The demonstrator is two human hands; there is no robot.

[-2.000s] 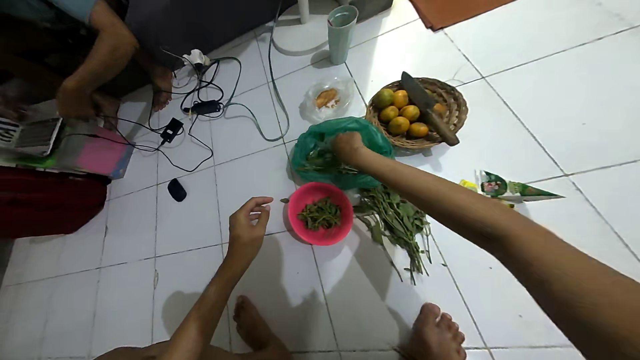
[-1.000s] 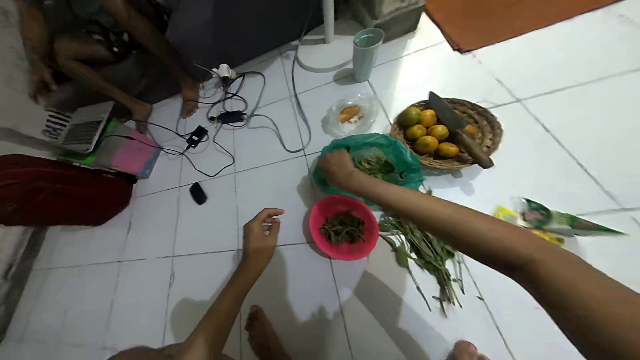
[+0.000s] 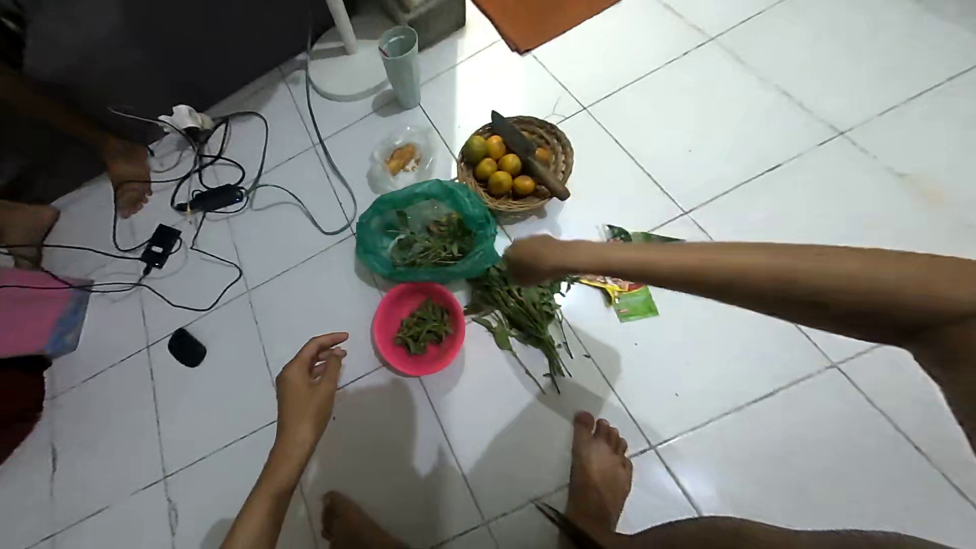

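Observation:
My right hand (image 3: 534,259) is at the upper end of a pile of leafy green stems (image 3: 526,316) on the tiled floor; its fingers are hidden, so I cannot tell if they grip a stem. My left hand (image 3: 311,381) hovers with its fingers apart and nothing in it, left of a pink plastic bowl (image 3: 381,352) of green leaves (image 3: 423,326). Behind the bowl lies an open green plastic bag (image 3: 374,245) holding leafy stems (image 3: 435,240). Beyond it stands a wicker basket (image 3: 564,145) of orange-green fruit (image 3: 499,183) with a knife (image 3: 530,155) across it.
A clear bag of food (image 3: 402,158), a pale green cup (image 3: 402,67) and a white stand base (image 3: 347,76) are farther back. Black cables with an adapter (image 3: 216,198) and a computer mouse (image 3: 187,348) lie left, near another person's foot (image 3: 130,175). Packets (image 3: 633,301) lie right.
My right hand has moved from over the green bag to the pile of stems at its right. My left hand remains beside the pink bowl. The view has shifted.

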